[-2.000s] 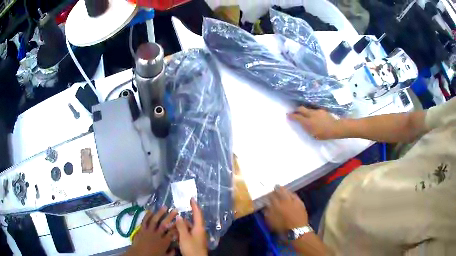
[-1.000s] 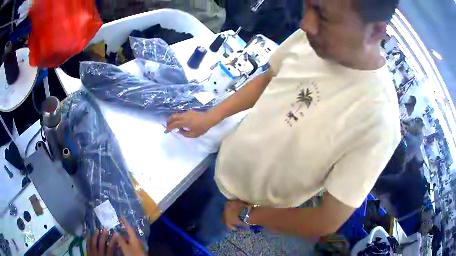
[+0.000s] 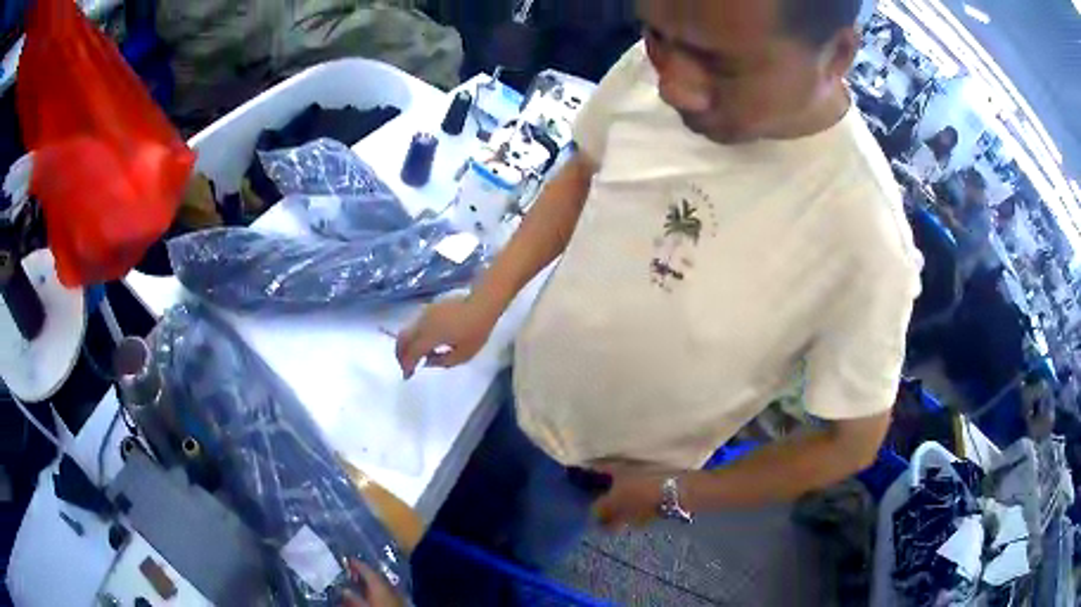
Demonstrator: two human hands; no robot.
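Note:
A long clear plastic bag [image 3: 243,415] with dark blue-grey contents lies lengthwise in front of me, beside the machine's grey end cover. A small white label [image 3: 311,557] lies on its lower end. My right hand [image 3: 375,588] is at the bottom edge, mostly cut off, with its fingers at the bag beside the label; its grip cannot be told. My left hand is not in view. Another dark bag [image 3: 320,267] lies across the white table [image 3: 356,397], with a white label [image 3: 458,247] at its right end.
A person in a cream shirt [image 3: 711,285] stands opposite; one hand [image 3: 448,336] is over the table with a thin stick, the other [image 3: 628,498] is low near a dark object. A red bag [image 3: 101,154] hangs left. A machine head [image 3: 504,172] stands behind; a crate [image 3: 936,545] is lower right.
The view has swung right and up, bringing the standing person in. My left hand has gone out of the picture; my right is now mostly cut off. The person's lower hand has left the table edge.

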